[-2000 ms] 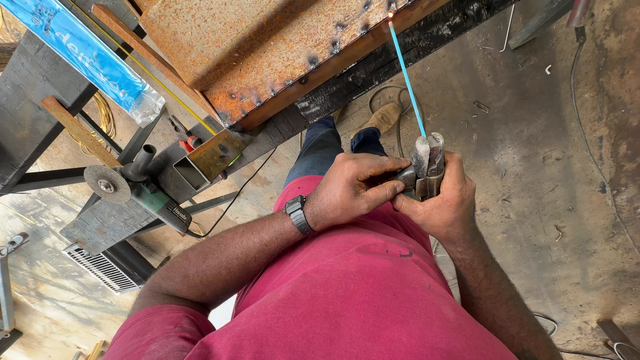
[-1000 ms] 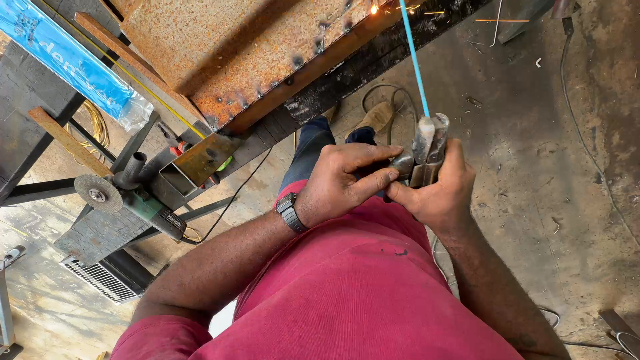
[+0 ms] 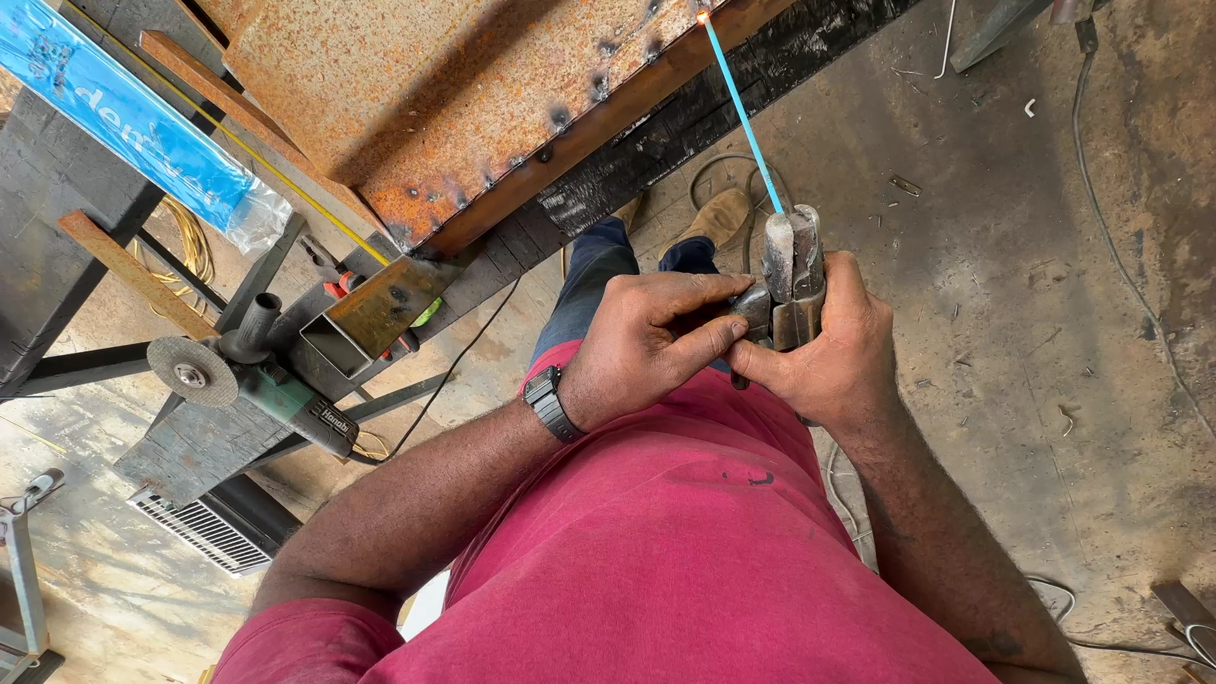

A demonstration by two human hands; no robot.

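My right hand [image 3: 836, 351] is closed around a worn welding electrode holder [image 3: 796, 261]. Clamped in the holder's jaws, a blue-coated welding rod [image 3: 744, 121] reaches up to the edge of a rusty steel plate [image 3: 456, 104], where its tip glows orange. My left hand [image 3: 655, 337], with a watch on the wrist, grips the side of the same holder between thumb and fingers. Dark weld spots dot the plate along its edge. How far the left fingers wrap around the holder is partly hidden.
An angle grinder [image 3: 285, 394] with a bare disc lies at the left, near a rusty square steel tube [image 3: 385, 309] and red-handled pliers [image 3: 342, 283]. A blue plastic packet [image 3: 133, 123] and a yellow tape measure [image 3: 247, 142] lie beyond. Cables [image 3: 1107, 228] run over the floor.
The sparks seen at the plate's edge one second ago are gone, and a small orange glow shows at the rod's tip. Both hands keep their hold on the holder.
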